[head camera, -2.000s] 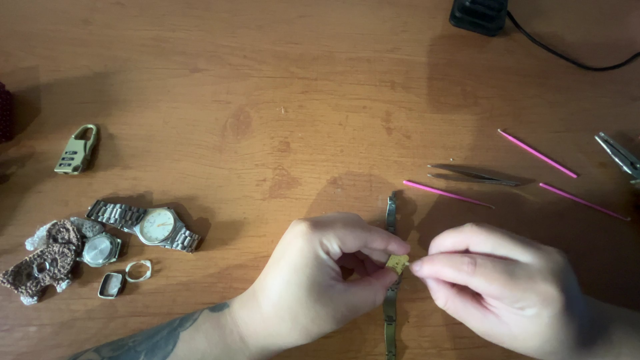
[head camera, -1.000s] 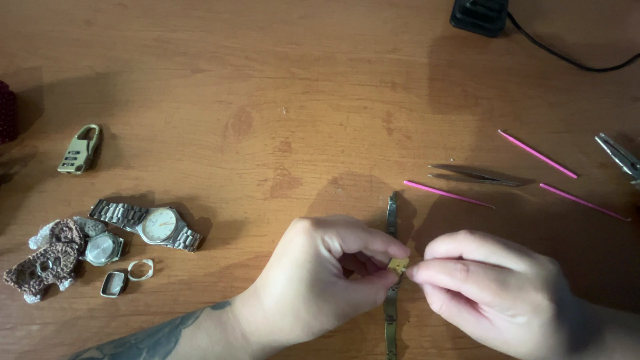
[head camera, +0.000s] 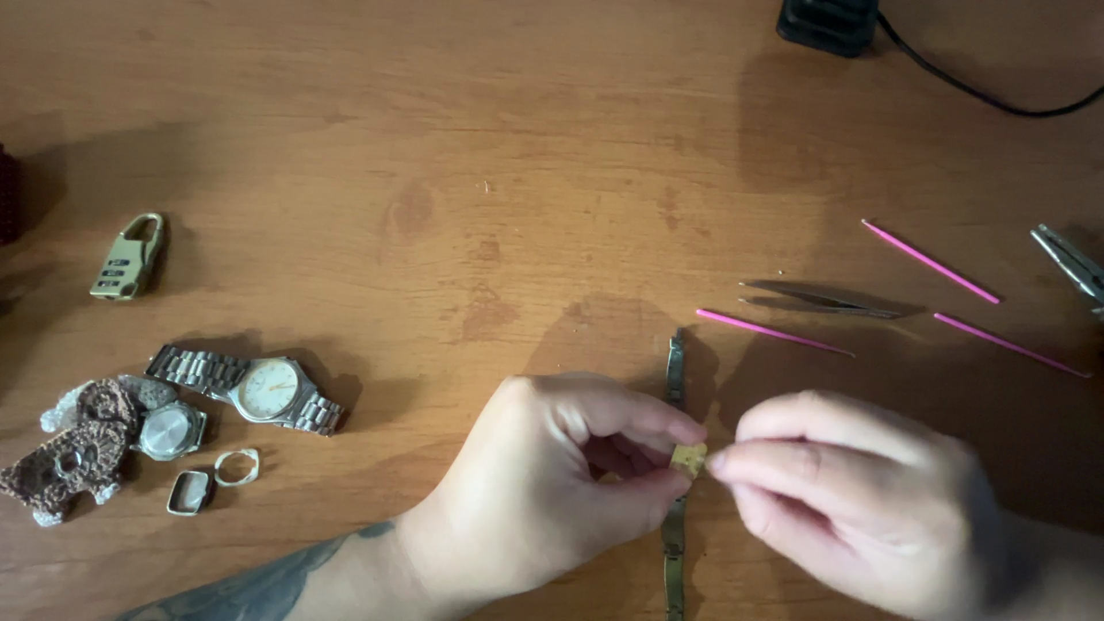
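My left hand (head camera: 561, 492) pinches a small gold-coloured metal piece (head camera: 689, 460) between thumb and index finger. Close at its right side is my right hand (head camera: 854, 500), thumb and fingertips drawn together; whether they hold something tiny cannot be told. A narrow metal watch bracelet (head camera: 674, 535) lies lengthwise on the table, passing beneath the left fingertips, which hide its middle. Above the right hand lie dark metal tweezers (head camera: 819, 300) and a thin pink stick tool (head camera: 772, 332).
Two more pink sticks (head camera: 931, 261) (head camera: 1009, 344) and metal pliers (head camera: 1069, 263) lie right. At left are a combination padlock (head camera: 128, 259), a steel wristwatch (head camera: 269, 390), a watch case (head camera: 171, 431), two small frames (head camera: 190, 492) (head camera: 236, 467) and crochet work (head camera: 95, 440). A black device (head camera: 828, 24) with cable stands top right.
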